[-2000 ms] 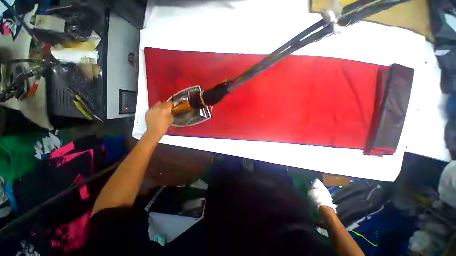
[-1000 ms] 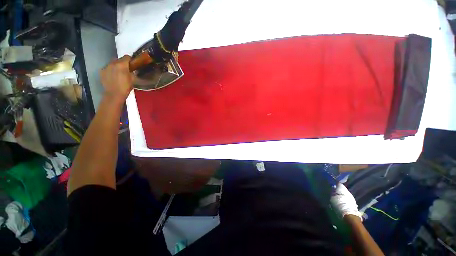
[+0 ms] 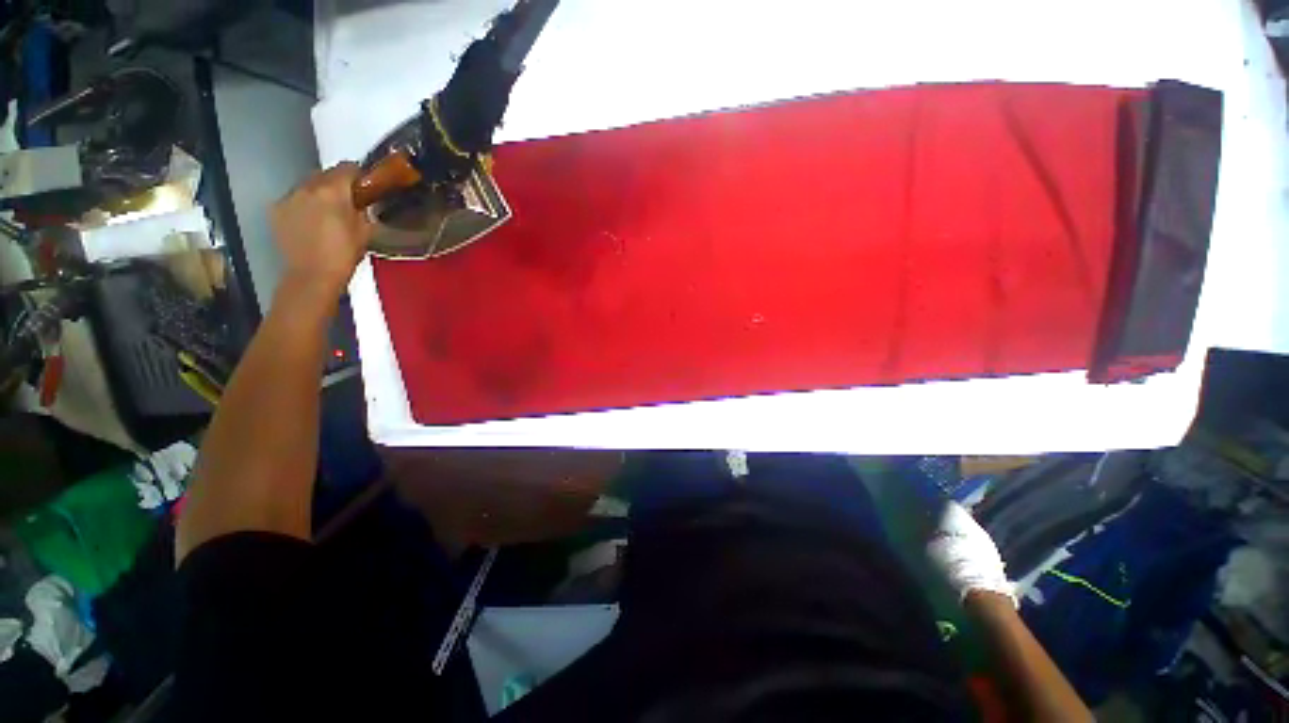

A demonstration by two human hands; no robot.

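Observation:
The long red fabric panel [image 3: 735,261] lies flat across the white-covered table [image 3: 792,425]. Its dark end [image 3: 1170,233] is folded over at the right. My bare left hand [image 3: 321,222] is closed on the orange-brown handle of the steam iron [image 3: 437,222], whose silvery plate rests over the panel's upper left corner. My fingers are partly hidden by the handle. My right hand [image 3: 968,552], in a white covering, is low beside the table's front edge, off the panel. Its fingers are too blurred to tell their pose.
The iron's dark wrapped hose [image 3: 492,71] rises to the top of the view. A grey cabinet [image 3: 252,156] and cluttered tools stand at the left. Dark garments [image 3: 1081,523] lie below the table at the right, and green cloth [image 3: 92,523] at the lower left.
Since two seconds ago, my left hand and the iron have moved from the panel's left part to its upper left corner. The view has turned. Almost nothing differs from one second ago.

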